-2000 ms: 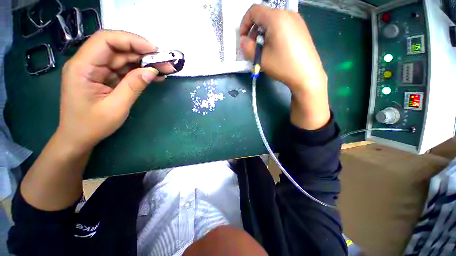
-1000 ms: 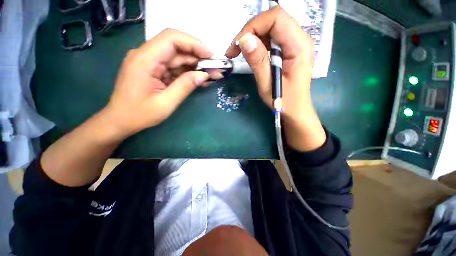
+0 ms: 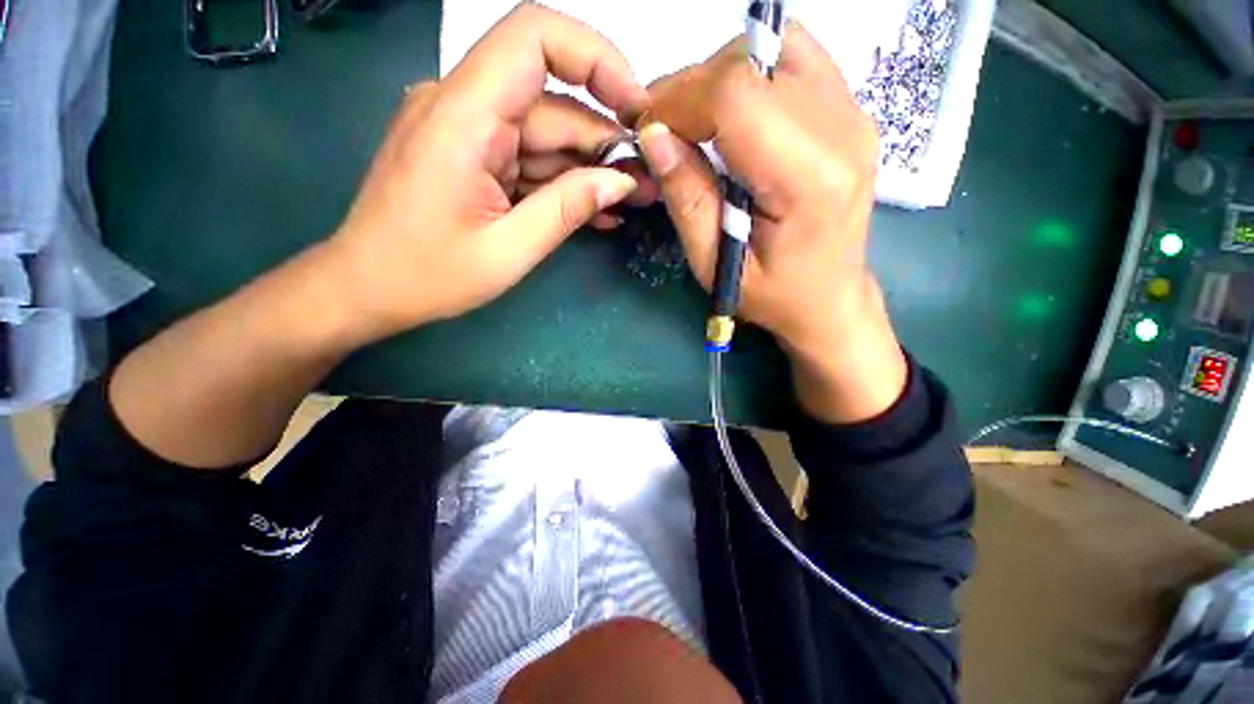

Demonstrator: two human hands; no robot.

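Observation:
My left hand (image 3: 475,179) holds a small silver watch case frame (image 3: 622,151) between thumb and fingers above the mat. The frame is mostly hidden by the fingers. My right hand (image 3: 784,179) has its thumb and index fingertip at the frame's right end. It also holds a black and white banded pen (image 3: 733,241), lying across the palm, its brass rear end towards me and its tip out of the picture. Whether a tiny part is between the right fingertips cannot be told. A pile of small metal inserts (image 3: 655,256) lies on the mat below the hands, partly covered.
The white parts tray (image 3: 924,193) is behind the hands, with silver bits (image 3: 908,83) in its right compartment. A loose frame (image 3: 231,33) lies at upper left. A clear hose (image 3: 770,530) runs from the pen over my right sleeve. The control box (image 3: 1169,303) stands at right.
The right hand has come down from over the tray to the frame, and its thumb and finger now meet at it. The view has shifted, so the tray and control box sit further right.

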